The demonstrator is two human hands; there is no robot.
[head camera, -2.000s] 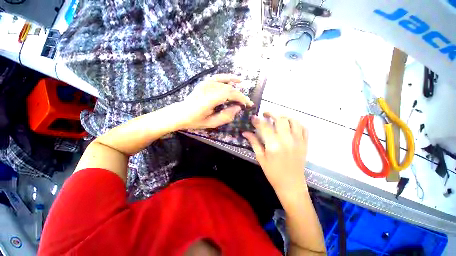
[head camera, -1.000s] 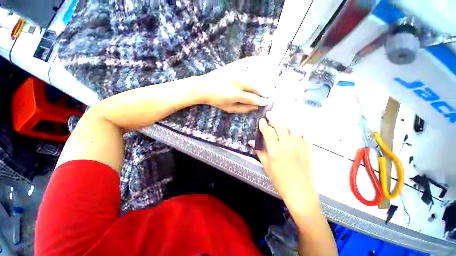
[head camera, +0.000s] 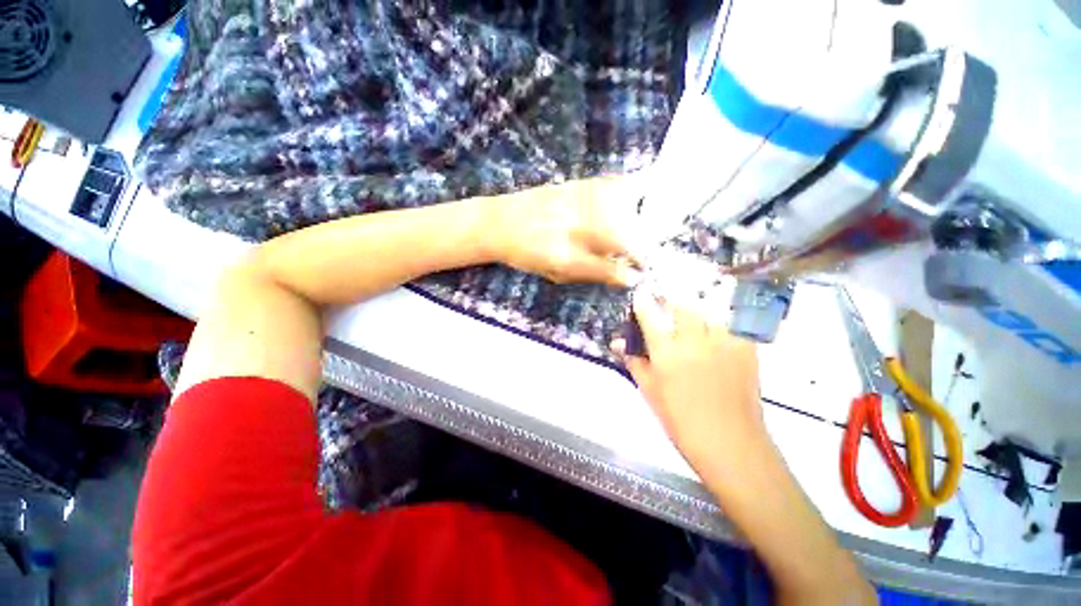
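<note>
The plaid woolly coat cloth (head camera: 391, 113) lies bunched on the white table left of the sewing machine head (head camera: 830, 107). My left hand (head camera: 581, 231) lies on the cloth, its fingertips near the needle area. My right hand (head camera: 688, 343) is at the cloth's right edge, its fingers on a small dark strip (head camera: 637, 334) there. The fingertips of both hands are close together. The needle is hidden under the bright, blurred machine head. A dark edging runs along the cloth's front edge.
Scissors with red and yellow handles (head camera: 880, 456) lie on a tan strip (head camera: 916, 343) at right, beside dark scraps (head camera: 1014, 468). A measuring tape (head camera: 522, 444) runs along the table's front edge. An orange stool (head camera: 89, 331) stands at left, and a grey box (head camera: 71, 59) is at the upper left.
The view has shifted, and the machine head now fills more of the upper right. Both hands have moved up the cloth edge, closer to the needle area. The cloth's front edge has moved with them.
</note>
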